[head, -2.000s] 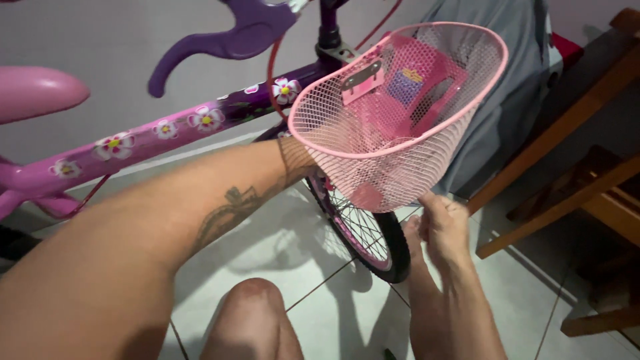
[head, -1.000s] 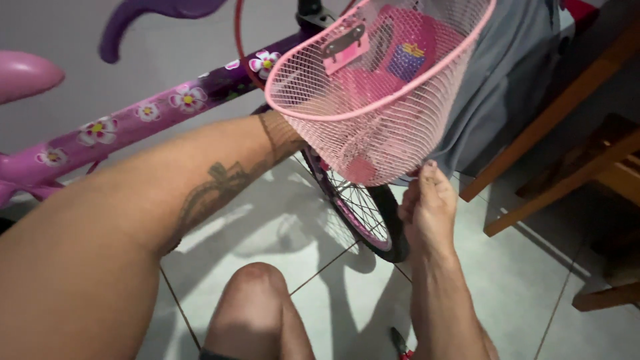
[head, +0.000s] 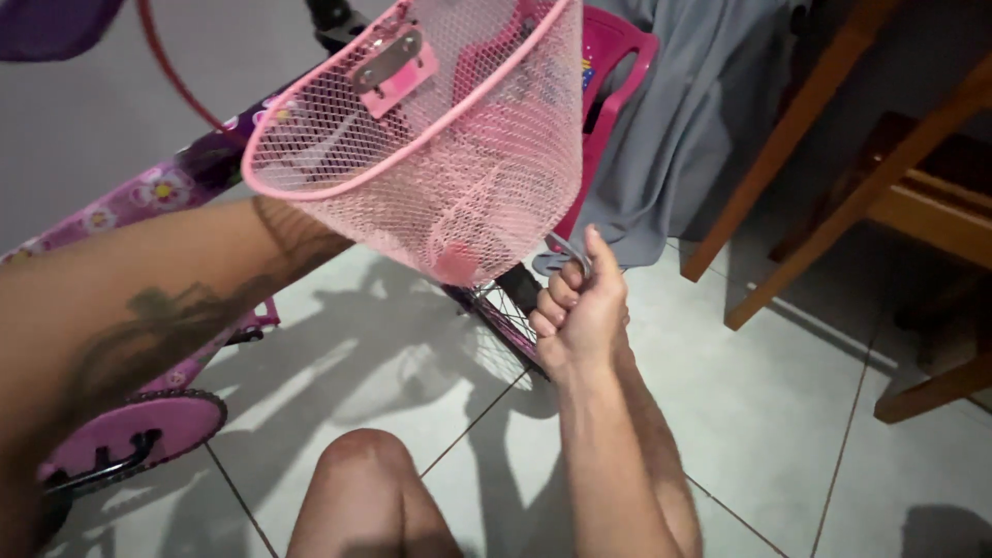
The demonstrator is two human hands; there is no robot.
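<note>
A pink wire mesh basket [head: 496, 163] fills the upper middle, at the front of a child's bicycle. Inside it, a metal plate [head: 387, 62] lies against a pink bracket. My left forearm reaches across from the left, and my left hand is hidden behind the basket. My right hand [head: 581, 298], below the basket's right side, is closed around a thin grey metal tool whose end [head: 570, 252] points up and left toward the basket. Just left of that hand, the front wheel [head: 500, 325] shows. The bicycle's flowered frame tube [head: 163, 186] runs behind my left forearm.
A pink plastic chair [head: 639, 62] and a grey cloth [head: 682, 132] stand behind the basket. Wooden furniture legs [head: 790, 147] rise at the right. The chainring [head: 147, 434] with its crank is at lower left, and my knee [head: 364, 465] is below, above the tiled floor.
My right hand has closed further and a grey tool now shows in it. The view has come closer and shifted, bringing the chainring into sight. My left hand stays behind the basket.
</note>
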